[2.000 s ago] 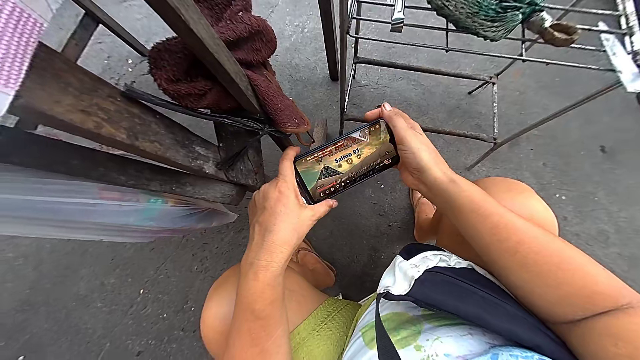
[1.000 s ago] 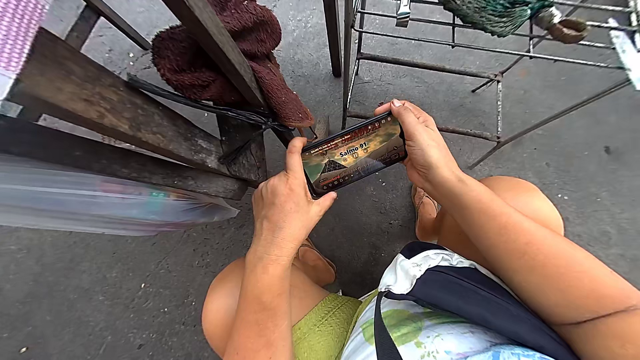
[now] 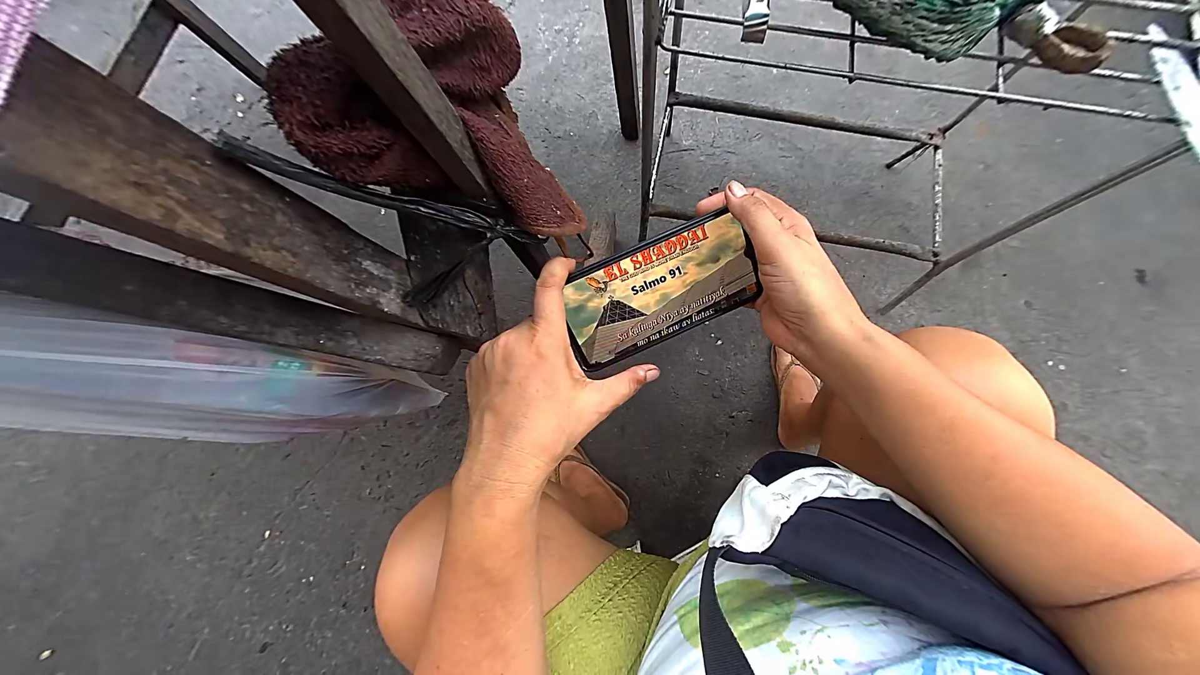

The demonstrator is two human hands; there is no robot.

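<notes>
A smartphone point(image 3: 662, 292) in a dark case lies sideways between my hands, above the gap between my knees. Its lit screen shows a picture of a building under a cloudy sky, with writing over it. My left hand point(image 3: 534, 375) grips the phone's left end, index finger at the top corner and thumb along the lower edge. At the other end, my right hand point(image 3: 787, 262) holds it with the thumb at the upper corner; its other fingers are partly hidden behind the phone. A dark bag point(image 3: 891, 553) with a strap rests against my lap.
Left of me stands a wooden frame point(image 3: 187, 197) with a maroon towel point(image 3: 422, 94) hung on it and black cord tied round it. Clear plastic sheeting point(image 3: 187, 384) hangs below. A metal rack point(image 3: 806, 117) at the upper right carries green netting point(image 3: 928, 23). Grey pavement point(image 3: 234, 562) lies underneath.
The picture on the phone screen has changed: larger red writing and more lines of writing show now. Both hands have kept their hold on the phone.
</notes>
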